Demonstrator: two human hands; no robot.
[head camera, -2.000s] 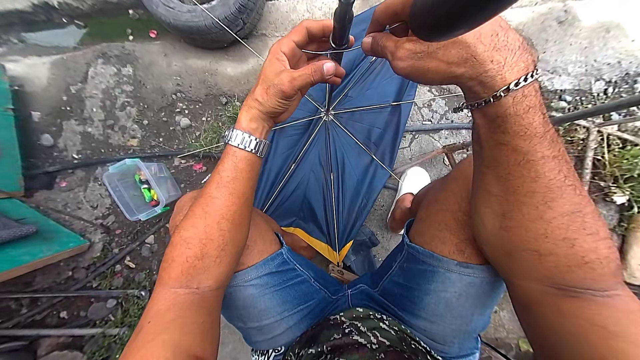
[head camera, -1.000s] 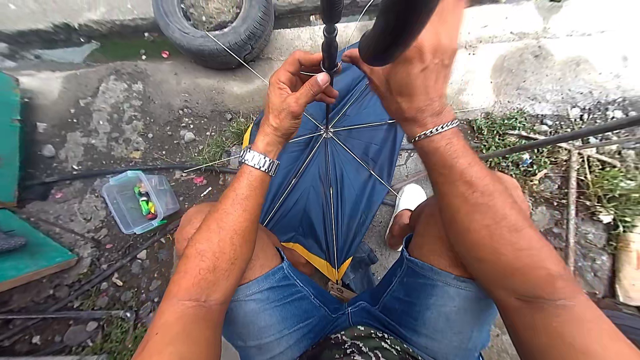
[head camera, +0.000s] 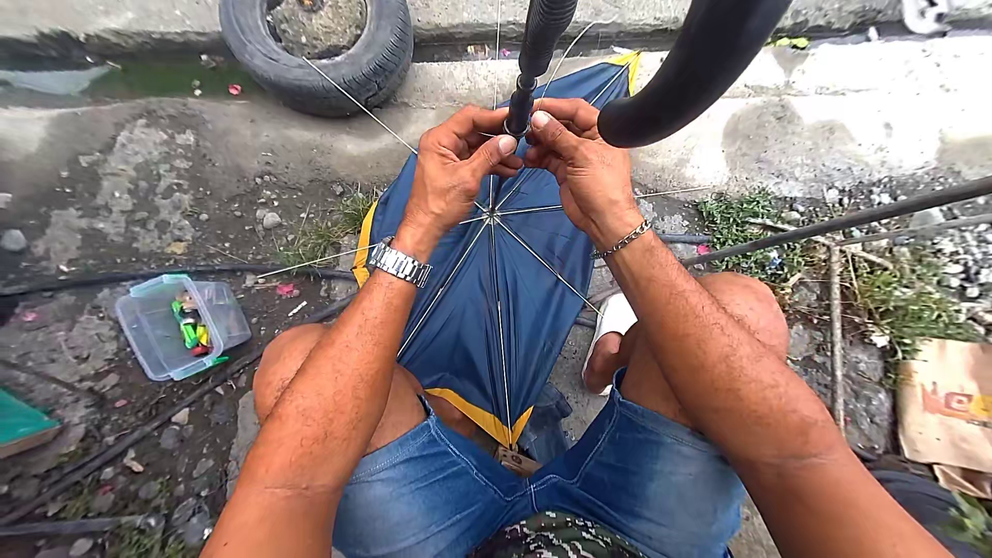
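A blue umbrella with yellow edging (head camera: 465, 310) lies spread between my knees, its thin metal ribs meeting at a hub (head camera: 493, 215). Its black shaft part (head camera: 521, 101) rises toward the camera. My left hand (head camera: 465, 159) pinches at the ring on the shaft from the left, thumb and fingers around its lower end. From the right, my right hand (head camera: 577, 155) has its thumb and fingertips at the same ring. A black curved umbrella handle (head camera: 690, 74) hangs over the right hand. What the fingertips hold there is too small to tell.
An old tire (head camera: 380, 58) lies by the gutter at the top left. A clear plastic box (head camera: 147, 341) with small colourful items sits on the stony ground at left. A dark pole (head camera: 876, 215) crosses the right side, near brown cardboard or paper (head camera: 942, 411).
My right hand, raised and blurred behind the curved handle a second ago, has come down to the shaft ring. The left hand stays at the shaft.
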